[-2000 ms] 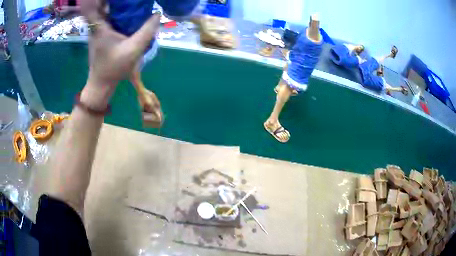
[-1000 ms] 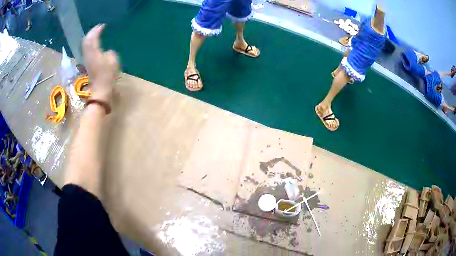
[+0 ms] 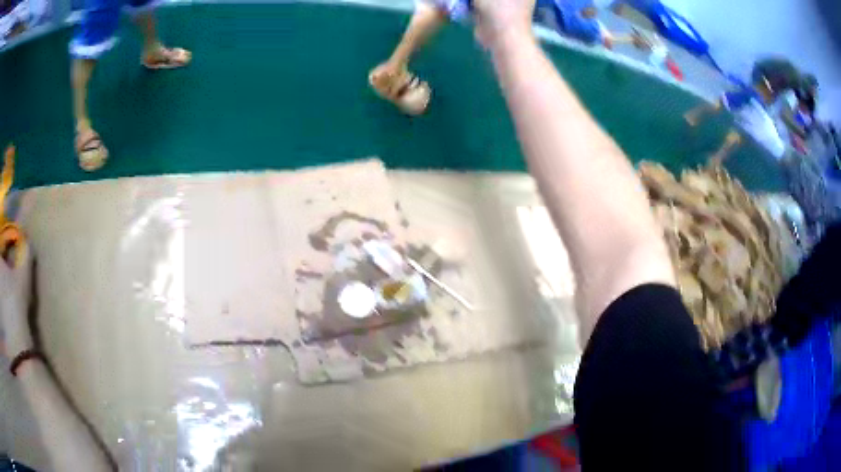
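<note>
My left hand [image 3: 14, 277] is at the left edge, partly cut off, with its fingers against an orange sash part [image 3: 9, 230]; its grip is unclear. My right arm reaches up across the belt. My right hand [image 3: 503, 11] is cut off by the top edge beside a lower body in blue shorts, whose sandalled foot [image 3: 401, 88] shows; its fingers are hidden. Another lower body [image 3: 92, 41] stands at the upper left. A glue pot [image 3: 398, 293], white lid [image 3: 357, 300] and pale stick [image 3: 441, 284] lie on stained cardboard [image 3: 240, 277].
Tan waist blocks [image 3: 715, 244] are heaped at the right of the bench. The green belt [image 3: 277, 92] runs behind the bench. Another person [image 3: 765, 101] is at the upper right. Blue and red items [image 3: 553, 447] are below the bench's front edge.
The view has swung right. My right arm has come into view, reaching to the lower body. My left hand has come down to the orange sash part.
</note>
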